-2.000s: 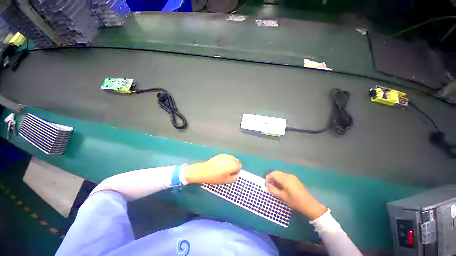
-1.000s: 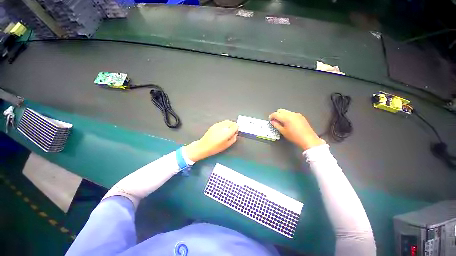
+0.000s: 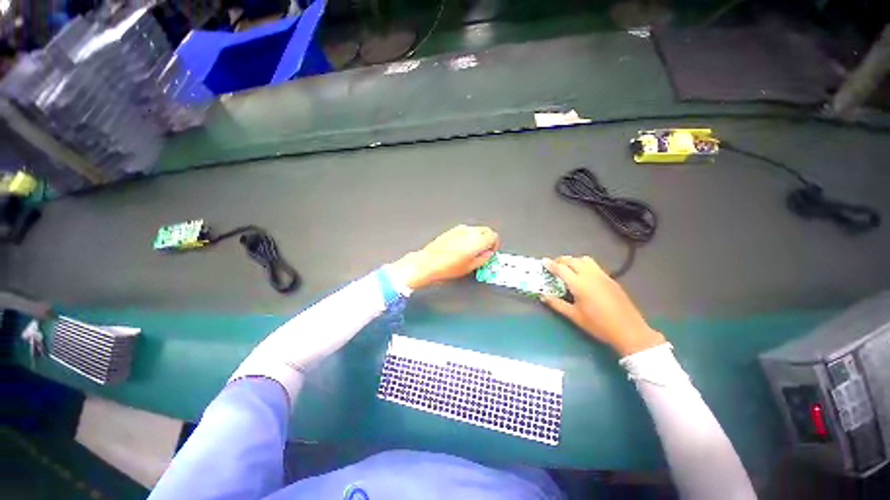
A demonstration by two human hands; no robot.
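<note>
A circuit board (image 3: pixel 522 274), green and whitish side up, is between my hands at the near side of the belt. My right hand (image 3: pixel 589 299) grips its right end. My left hand (image 3: pixel 457 254) is at its upper left corner with fingertips together; whether it pinches a small pad cannot be seen. The board's black cable (image 3: pixel 615 210) lies looped on the belt beyond my right hand. The white pad sheet (image 3: pixel 471 389) with its grid of dark squares lies on the green ledge in front of me.
A green board (image 3: pixel 182 235) with cable lies left on the belt, a yellow one (image 3: pixel 674 145) at far right. A grey machine (image 3: pixel 837 386) stands right. Striped pad sheets (image 3: pixel 95 349) lie left. Clear trays (image 3: pixel 93 98) and a blue bin (image 3: pixel 249 61) stand at upper left.
Both hands moved from the pad sheet to the board. Its upper face now looks greener than the earlier white. The view has turned, shifting the other boards within it.
</note>
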